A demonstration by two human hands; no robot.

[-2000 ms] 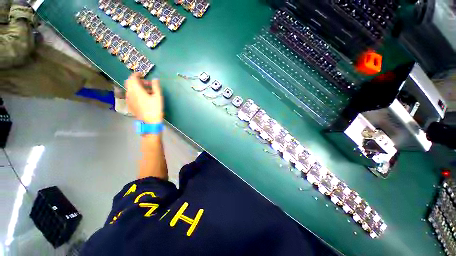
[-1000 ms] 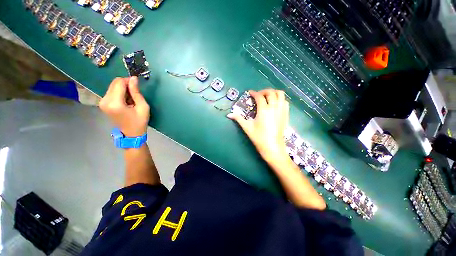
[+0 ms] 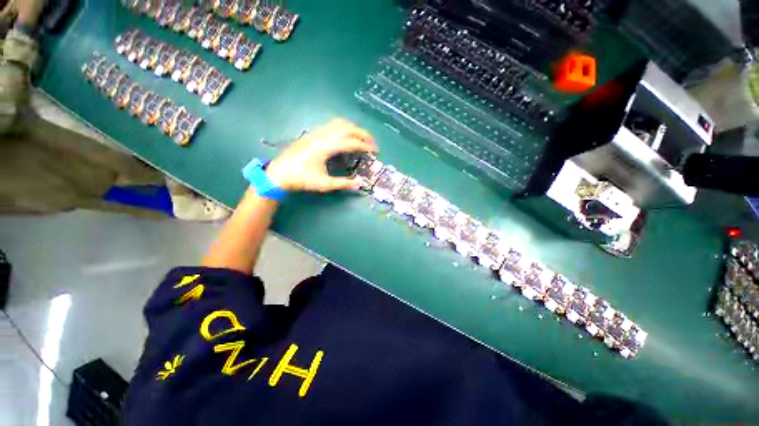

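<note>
My left hand (image 3: 320, 156), with a blue wristband, grips a dark circuit board (image 3: 343, 164) at the upper-left end of the centre row of joined assemblies (image 3: 474, 235). My fingers partly cover the board. A thin lead wire (image 3: 281, 141) shows beside the hand; any wired module under the hand is hidden. My right hand is out of the picture.
Slanting rows of circuit boards (image 3: 143, 98) lie at the upper left. A clear blister tray (image 3: 449, 125) and dark filled trays lie behind the centre row. An orange block (image 3: 576, 72) and screw feeder (image 3: 595, 204) stand right. A person's sleeve shows at far left.
My left hand has moved right from near the left board rows to the centre row's end. My right hand, on a board there a second ago, has left the picture.
</note>
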